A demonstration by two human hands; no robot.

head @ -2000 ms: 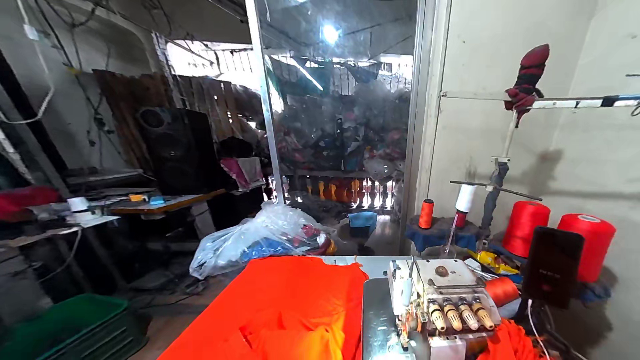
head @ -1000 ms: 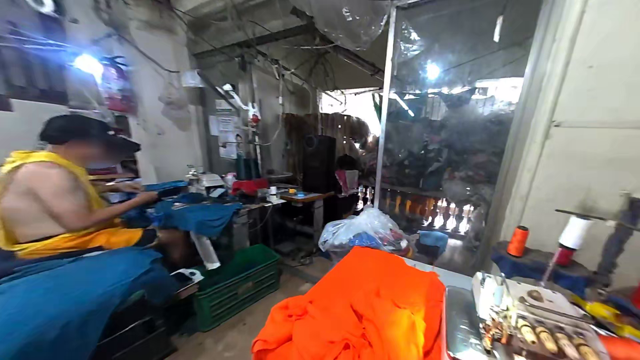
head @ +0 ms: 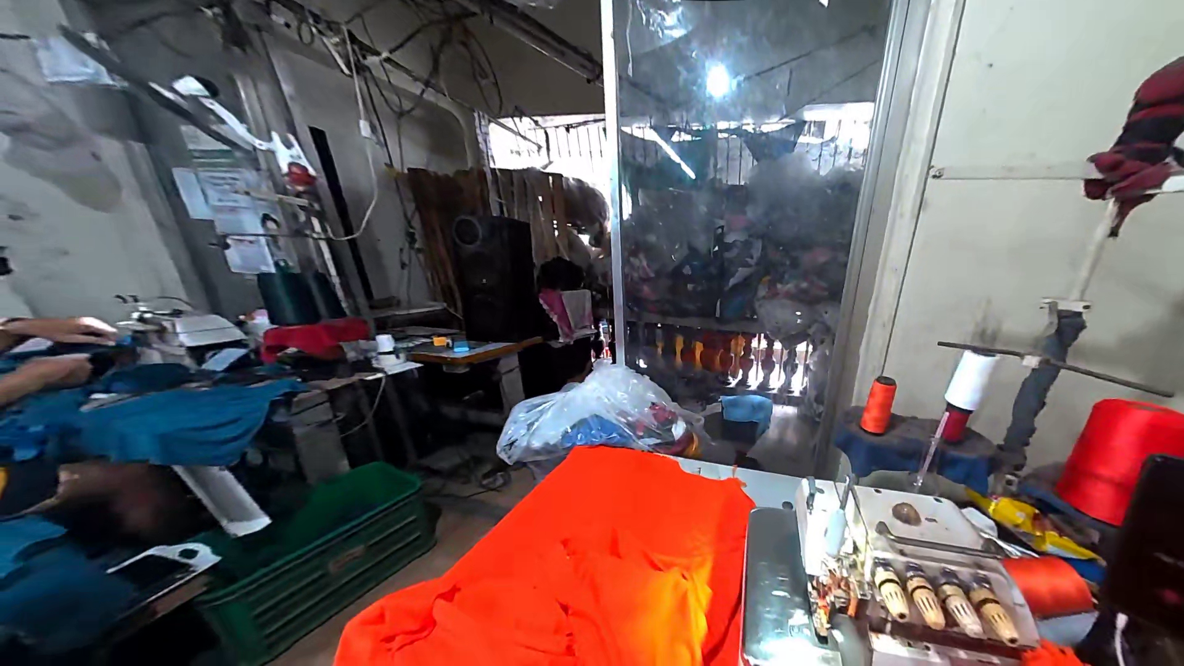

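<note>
Neither of my hands shows in the head view. Bright orange fabric lies in a loose heap over the sewing table at the bottom middle. Right beside it stands an overlock sewing machine with several tension dials on its front. Behind the machine are an orange thread cone and a white thread cone. A large red thread cone stands at the right, and an orange-red cone lies next to the machine. A dark phone-like device is at the right edge.
A clear plastic bag of cloth sits beyond the table. On the left is a green plastic crate. A co-worker's hands are over blue fabric at another machine. A black speaker stands farther back, near a glass panel.
The view swung left, then partly back right. The co-worker, seen seated at the left one second ago, now shows only in part. The orange fabric looks more spread out than one second ago.
</note>
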